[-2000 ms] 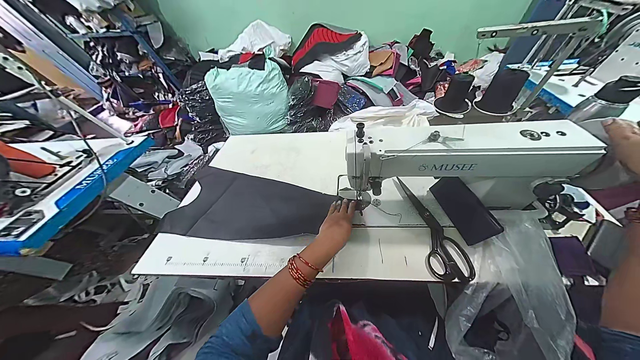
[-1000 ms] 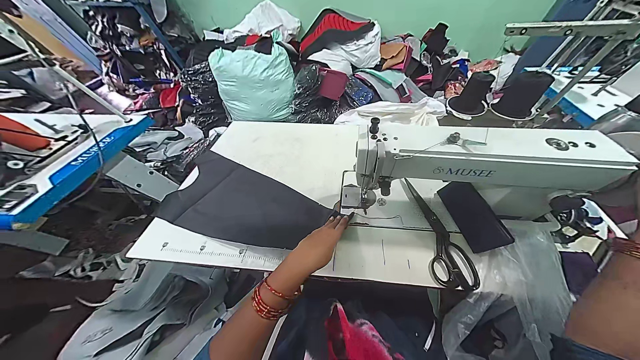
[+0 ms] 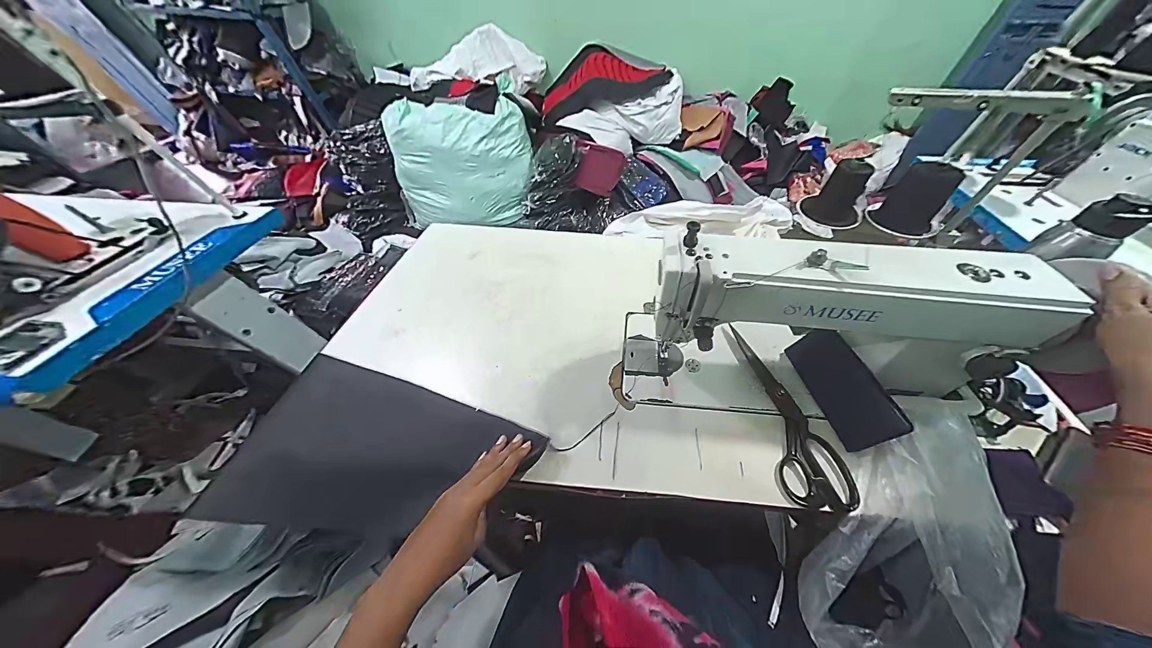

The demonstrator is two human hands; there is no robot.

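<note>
My left hand [image 3: 490, 468] lies with its fingers on the pointed right end of a dark grey fabric piece [image 3: 360, 441], which hangs over the table's front left edge. A dark thread [image 3: 589, 430] runs from that tip toward the presser foot of the white Musee sewing machine [image 3: 864, 292]. My right hand [image 3: 1125, 301] rests on the handwheel [image 3: 1075, 274] at the machine's right end; its grip is partly cut off by the frame. Black-handled fabric shears [image 3: 796, 441] and a folded dark cloth piece [image 3: 848, 390] lie right of the needle area.
A clear plastic bag [image 3: 936, 531] hangs at the front right edge. Black thread cones [image 3: 916, 198] stand behind the machine. A stuffed pale green bag [image 3: 461, 157] and heaped cloth lie against the wall. Another blue-edged machine table [image 3: 180, 261] stands at left.
My left hand and the dark grey fabric have moved left and toward me, away from the presser foot. A thread now shows between the fabric tip and the machine. The right hand remains at the handwheel end.
</note>
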